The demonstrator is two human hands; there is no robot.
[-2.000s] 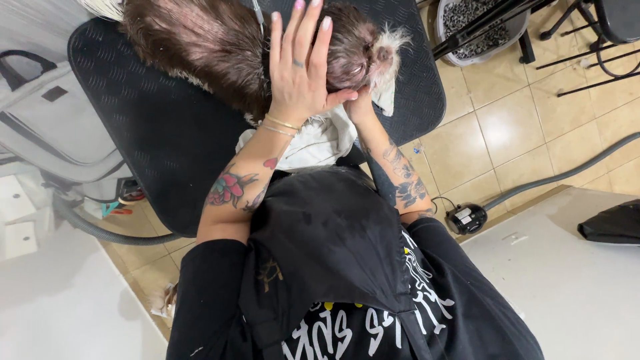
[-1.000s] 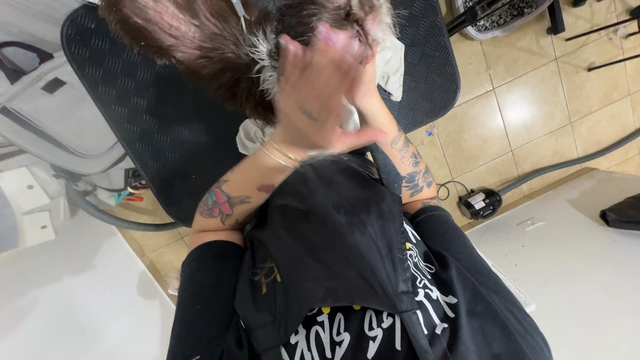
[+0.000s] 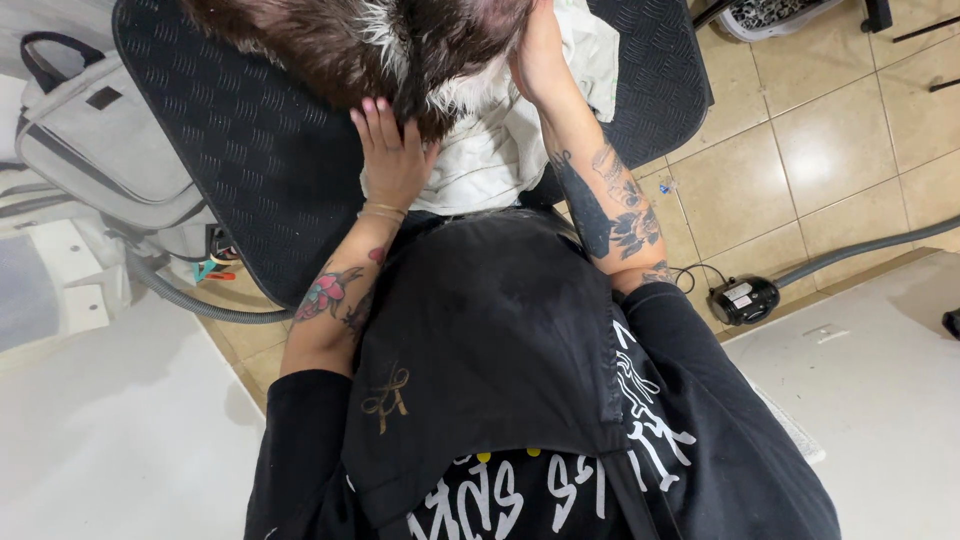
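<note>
A brown and white long-haired dog (image 3: 330, 45) is on the black textured grooming table (image 3: 232, 172), partly cut off by the top edge. My left hand (image 3: 394, 154) lies against the dog's fur with its fingers spread, over the near side of the coat. At the upper right, my right hand (image 3: 534, 64) is against the dog's head area; its fingertips are hidden or out of frame. Beneath the dog and between my forearms lies a crumpled white towel (image 3: 487, 161).
A grey bag (image 3: 112, 127) stands left of the grooming table. On the tiled floor at right sits a black motor unit (image 3: 742, 300) with a grey hose (image 3: 862, 251). White surfaces flank me, and a patterned basket (image 3: 780, 15) is at the top right.
My left hand has come down from the dog's head to the near side of its fur. My right hand stays at the head area. The view shows less of the dog's head.
</note>
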